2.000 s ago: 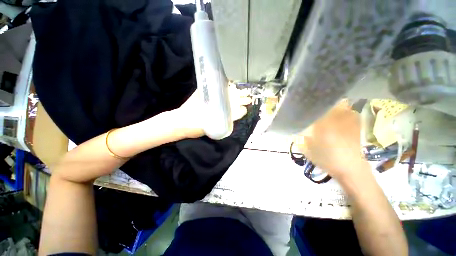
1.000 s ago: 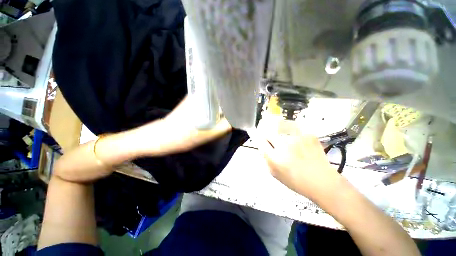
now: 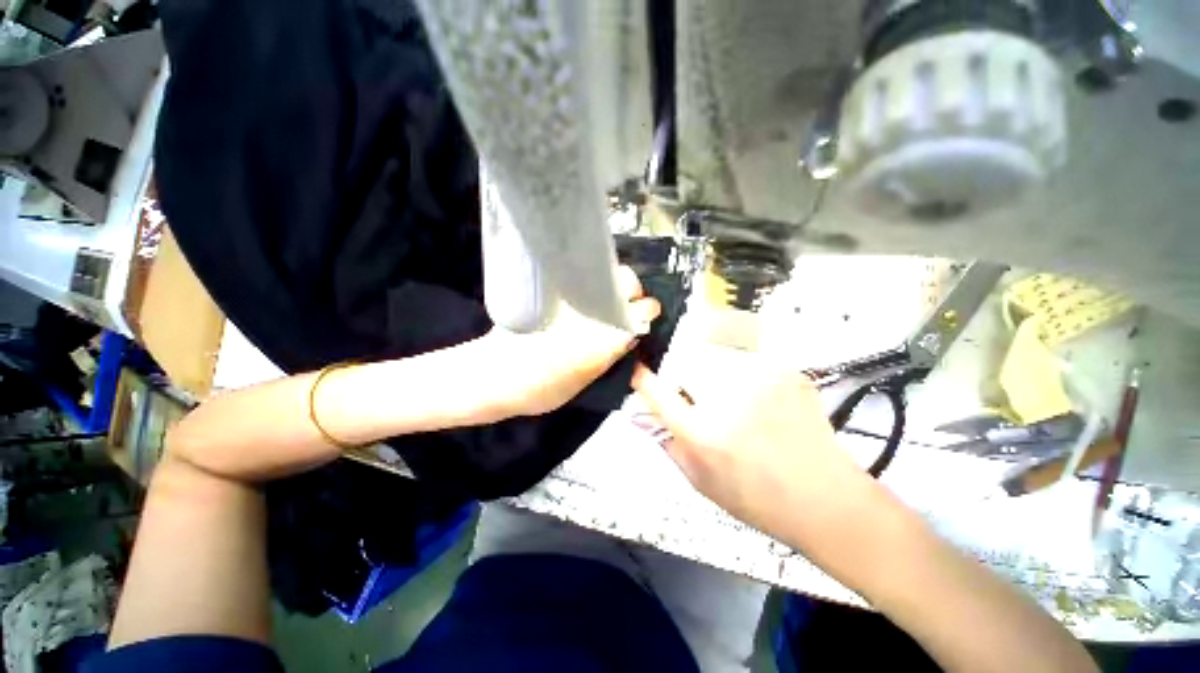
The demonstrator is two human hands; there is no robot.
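A large black garment (image 3: 316, 197) lies over the left part of the white sewing table and hangs over its front edge. My left hand (image 3: 573, 345) rests on the garment, partly hidden behind the machine's pale guard (image 3: 511, 263); its fingertips press on the cloth near the presser foot (image 3: 678, 230). My right hand (image 3: 744, 414) is at the cloth's right edge, its fingertips close to the left ones. The overexposed light hides whether the right fingers pinch the cloth.
The speckled machine head (image 3: 526, 105) and ribbed white knob (image 3: 954, 125) overhang the work. Shears (image 3: 908, 362), crumpled yellow paper (image 3: 1053, 322), a reddish-brown stick (image 3: 1119, 440) and clear plastic (image 3: 1158, 559) lie right. A blue crate (image 3: 408, 565) sits below.
My right hand has moved left from beside the shears to the cloth edge. My left hand stays on the garment. The camera view has shifted, moving the machine head leftward in the picture.
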